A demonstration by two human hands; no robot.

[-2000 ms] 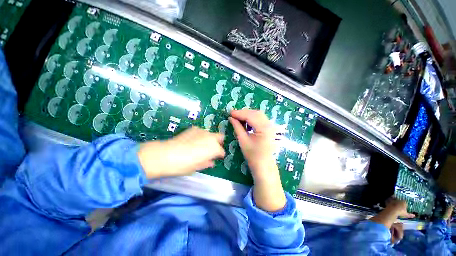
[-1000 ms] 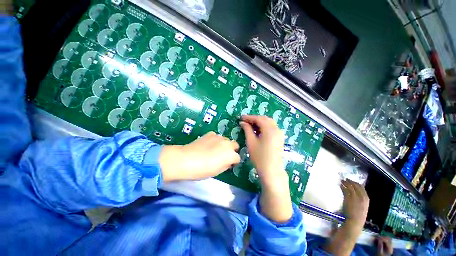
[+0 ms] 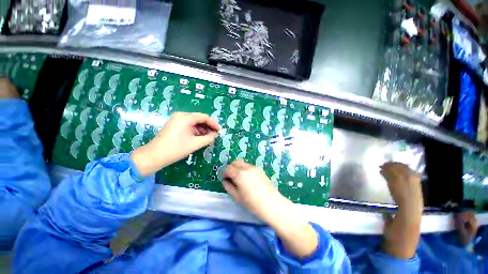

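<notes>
A large green printed circuit board [image 3: 187,101] with rows of white half-filled circles lies in front of me. My left hand [image 3: 179,139] is over its middle, thumb and forefinger pinched close to the surface; a tiny pale glint is at the fingertips, too small to tell if it is a held part. My right hand [image 3: 249,184] is nearer me, low over the board's near edge, fingers curled inward; whatever is between them is hidden. A black tray [image 3: 289,53] beyond the rail holds a loose pile of small silvery leaded parts [image 3: 254,43].
A metal rail [image 3: 198,72] runs behind the board. Beyond it are a clear bag [image 3: 115,27] with a white label, silvery parts [image 3: 36,16] at far left, and packaged parts [image 3: 412,80] and a blue heap [image 3: 466,101] at right. A neighbour's hand [image 3: 404,182] is over the right gap.
The view has turned, so the board lies more level. My left hand has moved up over the board's middle. My right hand has drawn back towards the near edge, its fingers curled.
</notes>
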